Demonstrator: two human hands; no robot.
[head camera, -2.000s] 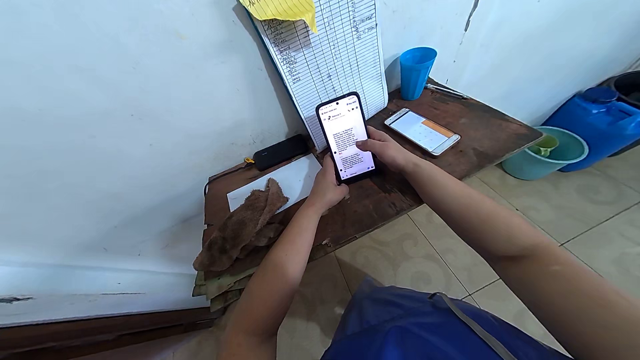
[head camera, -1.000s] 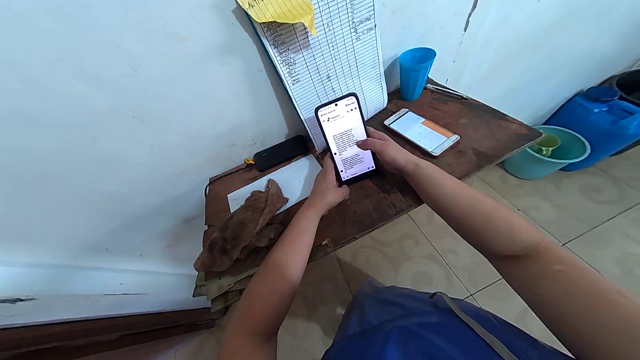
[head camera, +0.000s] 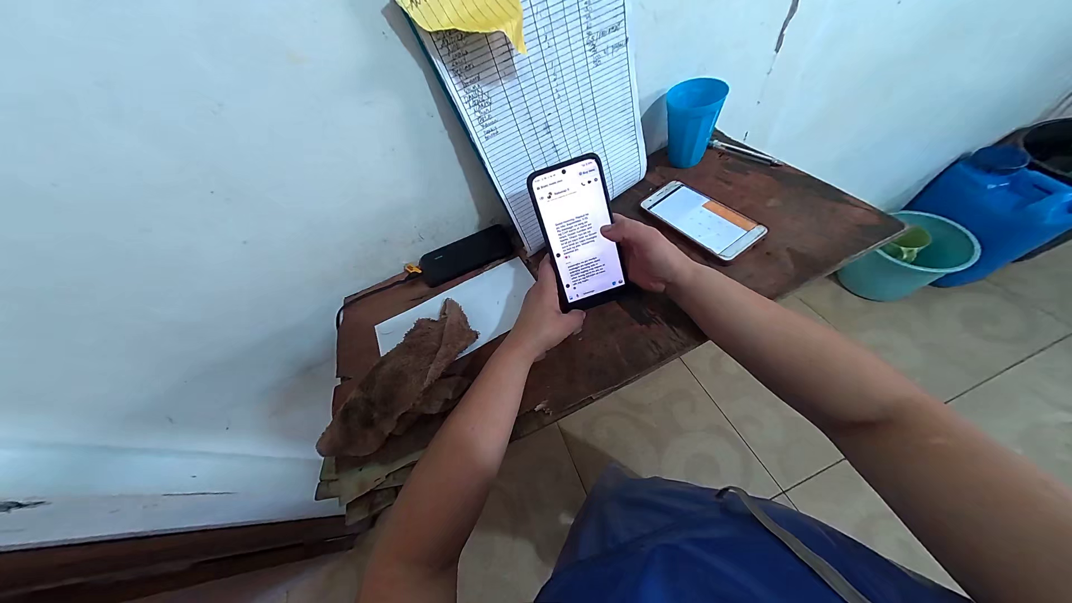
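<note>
A dark-framed smartphone (head camera: 578, 230) stands tilted toward me above a dark wooden table, its lit screen showing a text conversation. My left hand (head camera: 546, 311) grips its lower left edge, with the fingers partly hidden behind it. My right hand (head camera: 646, 253) holds the right edge, and its thumb rests at the side of the screen. Right of my right hand, a second smartphone (head camera: 703, 219) in white lies face up on the table with its screen lit. A brown cloth (head camera: 402, 381) lies left of my left hand, partly over a white sheet of paper (head camera: 494, 297).
The wooden table (head camera: 804, 197) stands against the wall. On it are a black power bank (head camera: 465, 255) with a cable, a blue plastic cup (head camera: 695, 121), a pen (head camera: 747, 152) and a leaning ruled clipboard sheet (head camera: 544, 109). A teal bucket (head camera: 879, 276) and a blue jerrycan (head camera: 997, 209) stand on the right.
</note>
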